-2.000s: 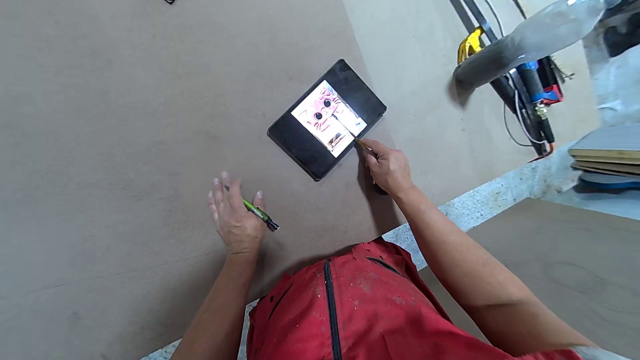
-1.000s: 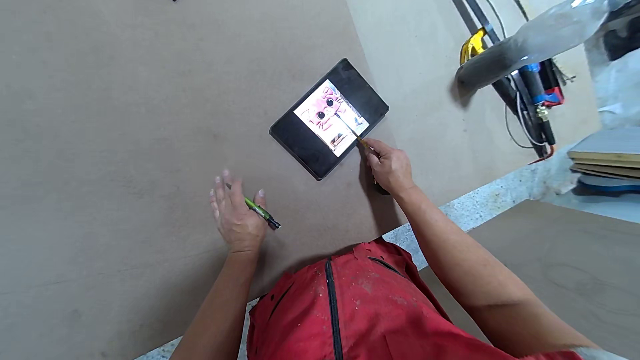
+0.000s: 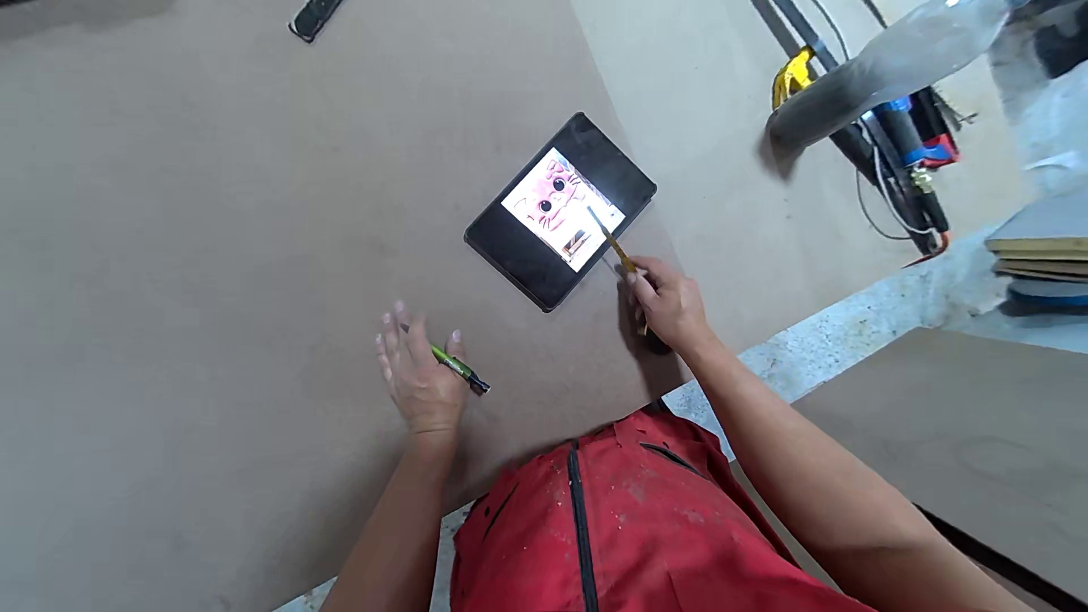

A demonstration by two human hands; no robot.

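A black tablet lies tilted on the brown board, its lit screen bearing a pink cartoon face with large dark eyes. My right hand grips a thin brown and dark stick-like tool, whose tip is over the lower right part of the screen. Something dark is under that hand, mostly hidden. My left hand rests on the board with its fingers spread. A green marker or pencil with a black end lies between its thumb and fingers; whether it is held is unclear.
A translucent plastic bottle stands at the upper right, beside a yellow tape measure and black tools with cables. Flat boards are stacked at the right edge. A dark object lies at the top left.
The tip of the stick-like tool in my right hand has moved further over the tablet's screen. My left hand stays in about the same place.
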